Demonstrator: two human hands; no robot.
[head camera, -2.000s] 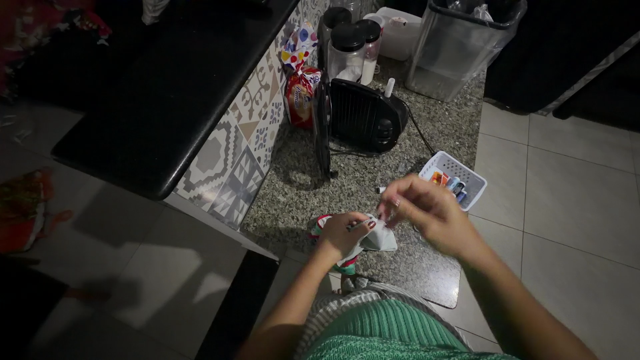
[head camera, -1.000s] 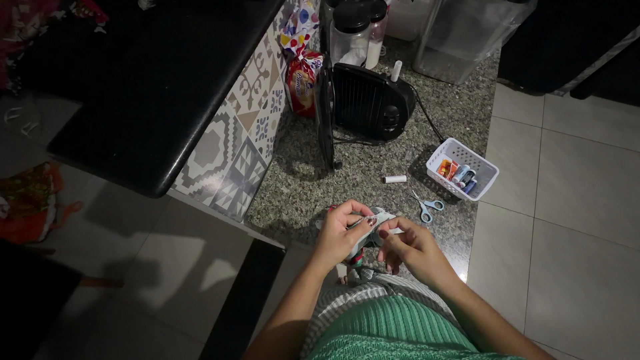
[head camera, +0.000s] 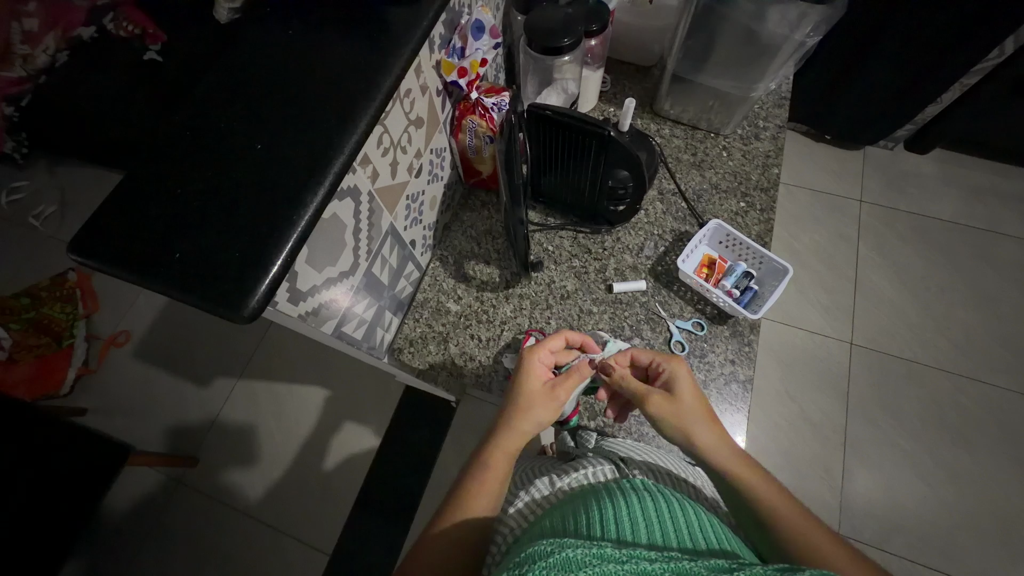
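Note:
My left hand (head camera: 546, 386) pinches a light piece of cloth (head camera: 612, 347) with red and green parts, over the near edge of the granite counter. Close against it, my right hand (head camera: 650, 387) has thumb and forefinger together at the same cloth; whether a needle or thread is between them is too small to tell. Beyond the hands lies a white thread spool (head camera: 628, 286) on its side. A pair of scissors with light blue handles (head camera: 680, 328) rests to the right, blades partly apart.
A white perforated basket (head camera: 772, 298) holds several small spools and an orange packet. Behind stand an open black electric grill (head camera: 588, 164), its cord, a bread bag (head camera: 478, 140), lidded jars (head camera: 552, 60) and a clear plastic bin (head camera: 712, 72). A raised black countertop (head camera: 240, 184) juts in at left.
My right hand, raised and apart from the left two seconds ago, has come down beside it at the cloth. The scissors and spool, largely hidden behind it then, now show.

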